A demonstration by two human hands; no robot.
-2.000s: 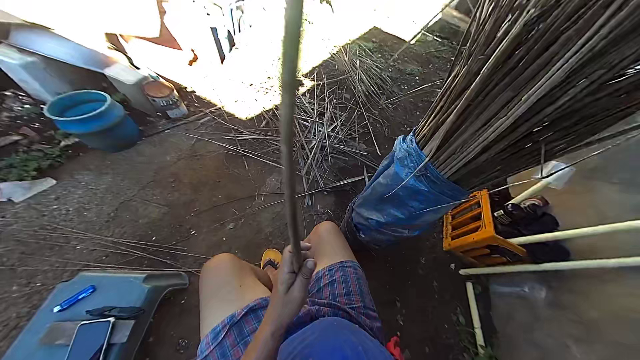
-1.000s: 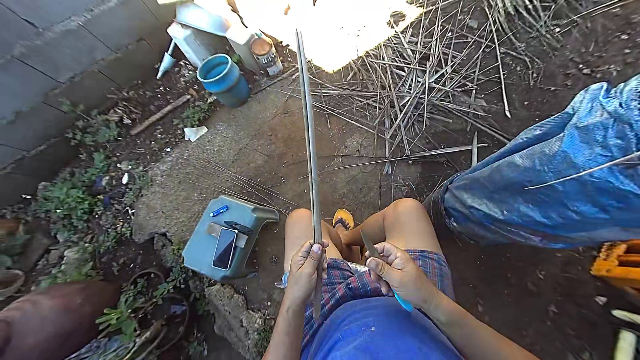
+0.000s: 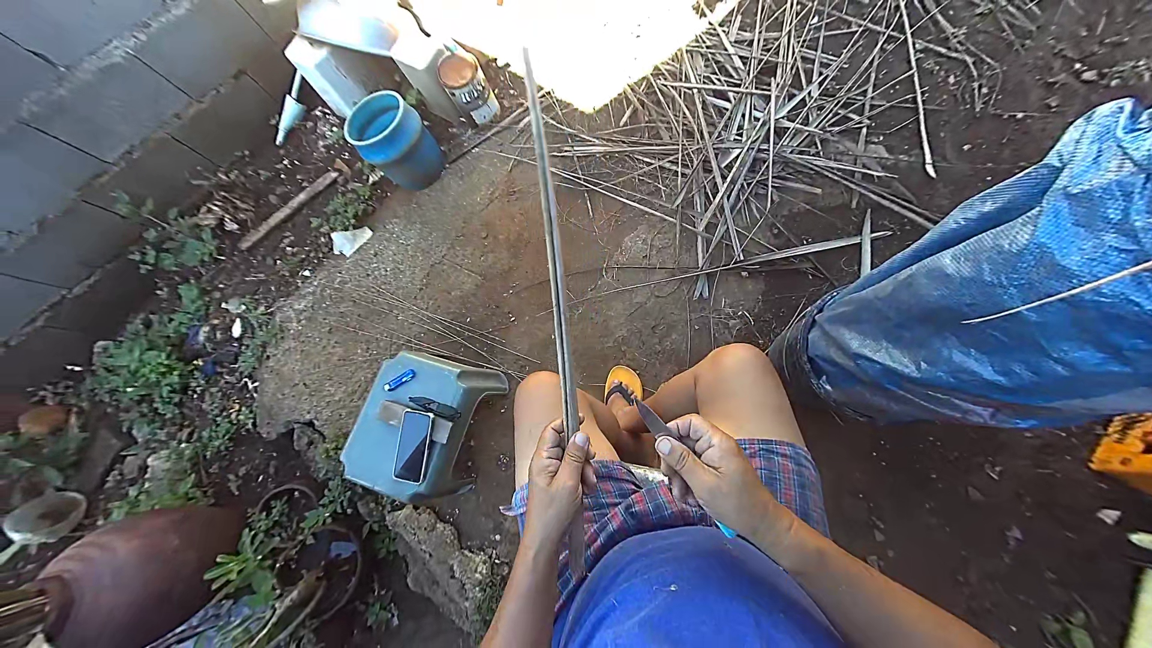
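Note:
My left hand (image 3: pixel 562 468) grips a long, narrow palm leaflet (image 3: pixel 554 243) near its lower end, in front of my lap. The leaflet points up and away, with a lengthwise fold or groove, and its lower tip hangs below my fist. To the right, my right hand (image 3: pixel 711 468) is closed around a small knife (image 3: pixel 654 419); its dark blade points up and left, and a bit of turquoise handle shows under the palm. Blade and leaflet are apart.
At left a grey-green plastic stool (image 3: pixel 373 450) bears a phone (image 3: pixel 413 445), glasses and a blue lighter or marker. A blue pot (image 3: pixel 396 142) stands farther off beside a paint can (image 3: pixel 468 88). Dry leaf strips (image 3: pixel 738 135) litter the ground. A blue tarpaulin sack (image 3: pixel 981 315) stands right.
The view has swung from the bundle of sticks toward the wall. Two seconds ago one hand held a long strip upright; a second ago both hands came into view, the right with the knife.

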